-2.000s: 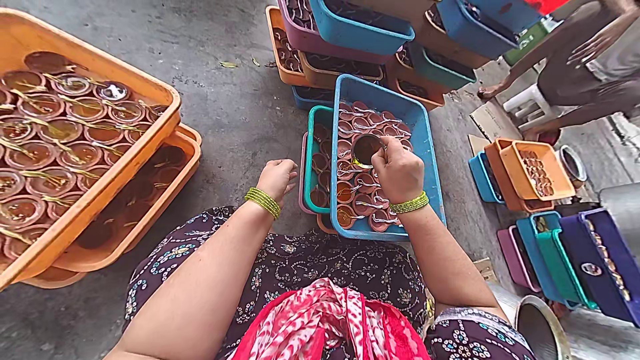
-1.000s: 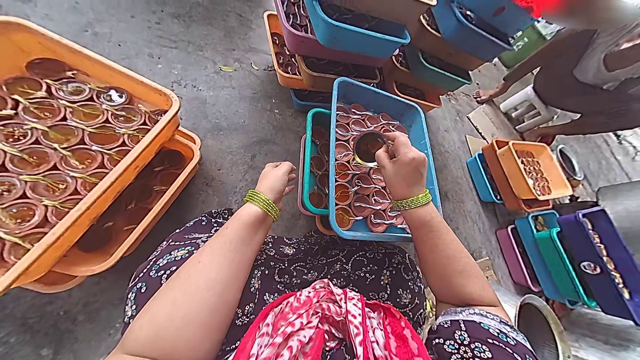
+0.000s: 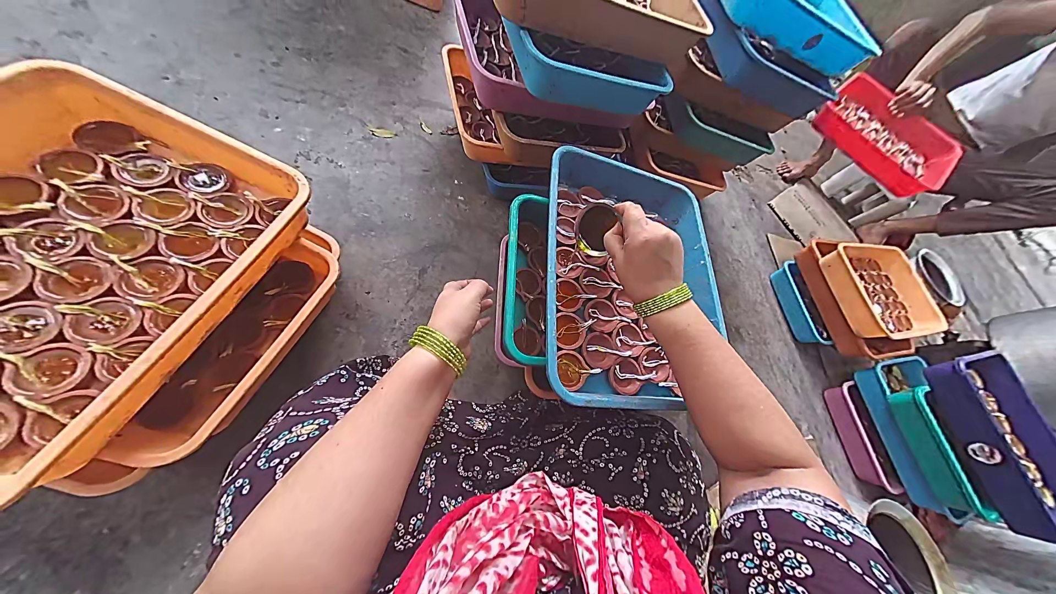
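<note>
My right hand grips a small round cup tilted over a blue plastic tray. Yellow liquid shows at the cup's lower edge. Small clay lamps with white wicks fill the tray in rows; a few along its left side hold amber liquid. My left hand hangs to the left of the tray above the floor, fingers loosely bent, holding nothing. Left of it stands an orange tray of clay lamps with liquid and soaked wicks.
A green tray lies against the blue one. Stacked trays stand beyond it. At the right are more trays, a metal pot and a seated person with a hand at a red tray of small items.
My right hand with the cup has moved slightly away from me, towards the tray's far half, and the cup now tilts. The other person's red tray has come into view.
</note>
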